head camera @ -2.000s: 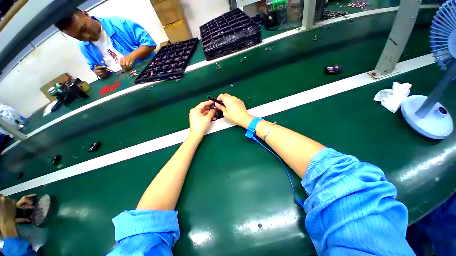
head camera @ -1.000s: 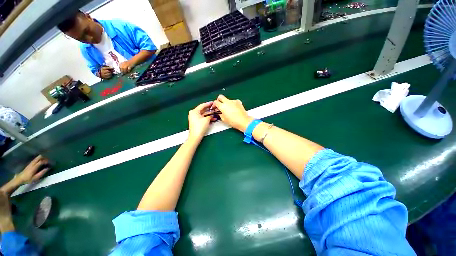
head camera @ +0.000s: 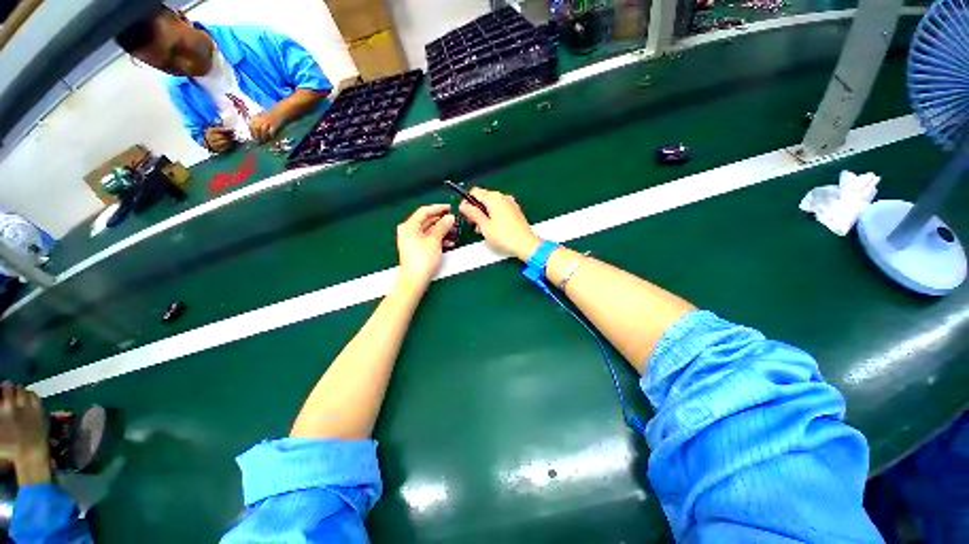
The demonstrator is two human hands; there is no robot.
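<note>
My left hand [head camera: 422, 242] is above the white strip and holds a small dark unit [head camera: 453, 231] between thumb and fingers. My right hand [head camera: 499, 221] is just to its right and holds a thin dark pen-like tool [head camera: 464, 196], its visible end pointing up and left. The hands are close, with a narrow gap between them. The fingers partly hide the unit. A blue strap [head camera: 540, 261] with a thin blue cord is on my right wrist.
Dark units lie on the green belt at right [head camera: 673, 154] and left [head camera: 173, 311]. A white fan [head camera: 912, 247] and crumpled tissue [head camera: 842, 202] stand at right. Black trays [head camera: 491, 66] and a person [head camera: 250, 80] are across the line. Another person's hand [head camera: 23, 427] is at lower left.
My right hand has moved slightly away from my left, and the dark tool now points up and left. The belt units have shifted left. The neighbour's hand has drawn back from the belt.
</note>
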